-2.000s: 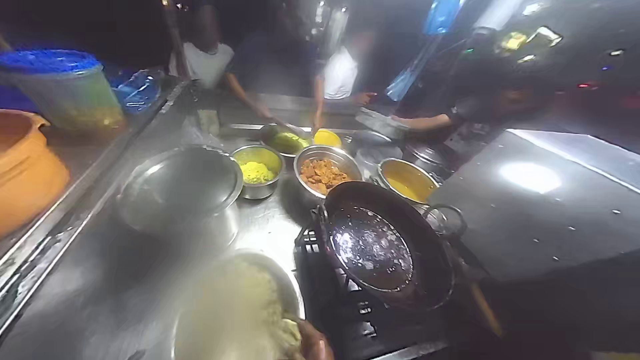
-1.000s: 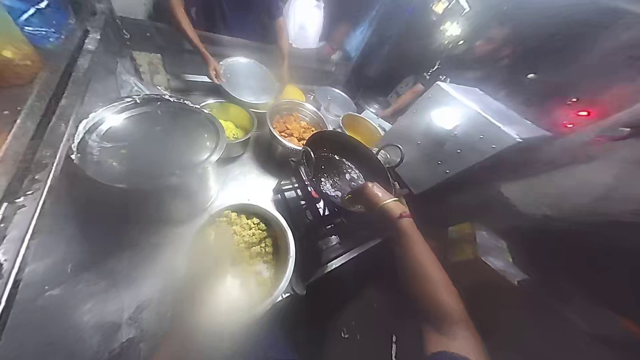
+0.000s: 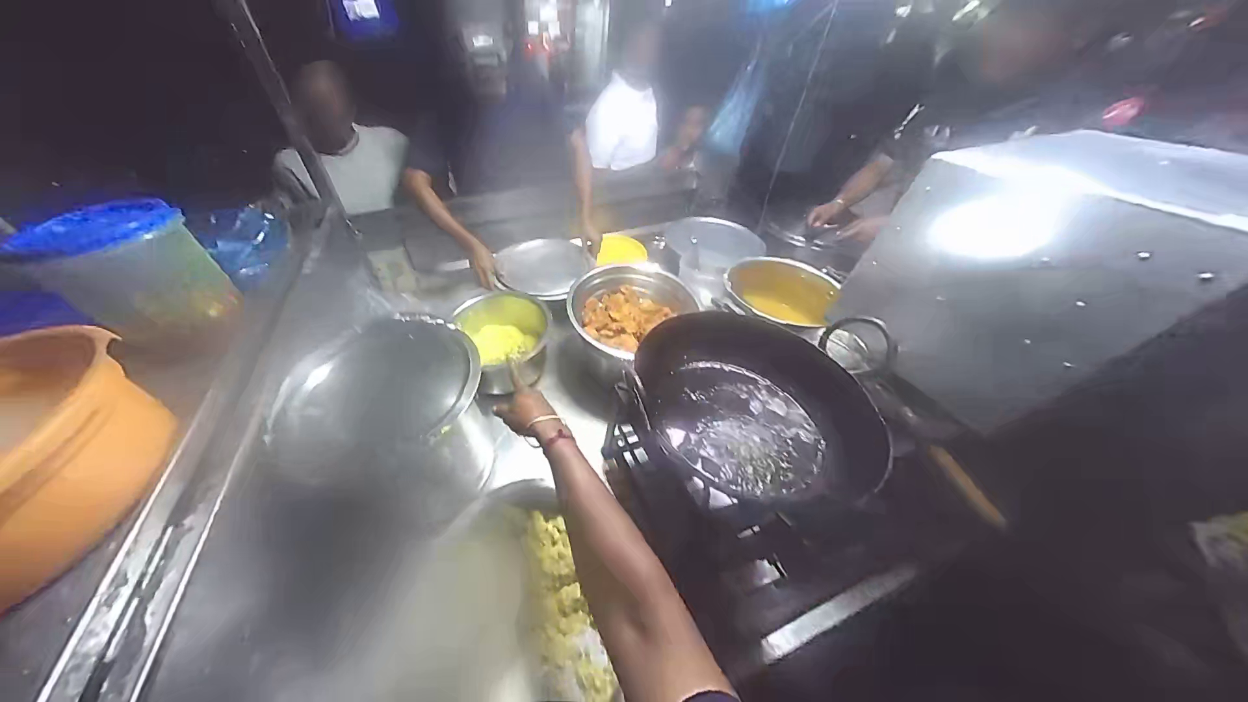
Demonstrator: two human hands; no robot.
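Note:
My right hand (image 3: 527, 408), with a bangle and a red thread at the wrist, reaches over the counter to the near rim of a steel pot (image 3: 531, 369) of yellow food. One finger points up at the rim and the thumb stands apart; nothing shows in the hand. My left hand is not in view. Right of my forearm, a dark wok (image 3: 858, 409) with bubbling liquid sits on a stove. Beyond it stand a steel pot of orange-brown pieces (image 3: 624, 317) and a pan of yellow liquid (image 3: 785, 292). A large basin holds yellow chunks (image 3: 558, 565), partly behind my forearm and blurred.
A large lidded steel pot (image 3: 375, 390) stands left. An orange tub (image 3: 93, 478) and a blue-lidded bucket (image 3: 127, 278) are beyond the metal rail. Across the counter, a person's hand (image 3: 483, 265) touches a steel plate (image 3: 541, 268). A metal box (image 3: 1053, 263) is at right.
My right hand, at the wok one second ago, is now at the pot of yellow food. The liquid in the wok now shows a bubbling patch. The view has shifted.

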